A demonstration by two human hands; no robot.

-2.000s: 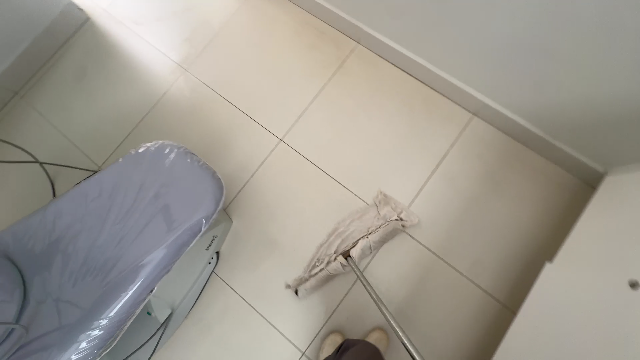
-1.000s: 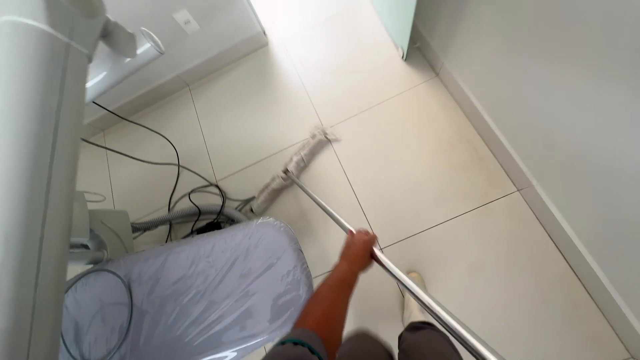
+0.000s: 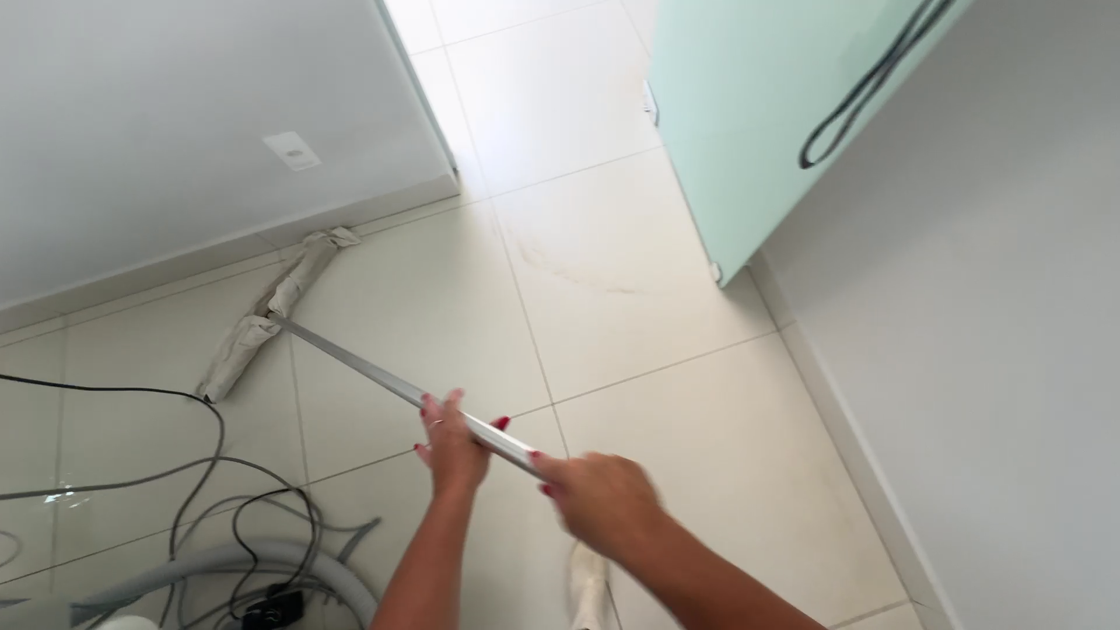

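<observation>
A metal pole runs from my hands to a floor squeegee wrapped in a pale cloth, which lies on the tiled floor at the foot of the left wall. My left hand is around the pole at its middle, some fingers partly spread. Just behind it, my right hand grips the pole near its visible end. The near end of the squeegee head touches or nearly touches a black cable.
Cables, a grey corrugated hose and a black plug or adapter lie at lower left. A green glass door with a hanging dark cord stands ajar by the right wall. My light shoe is at the bottom.
The wrapped squeegee head has moved away from the cushioned seat to the wall's foot. My second hand is now on the pole; one second ago only one showed. The view has shifted toward the doorway.
</observation>
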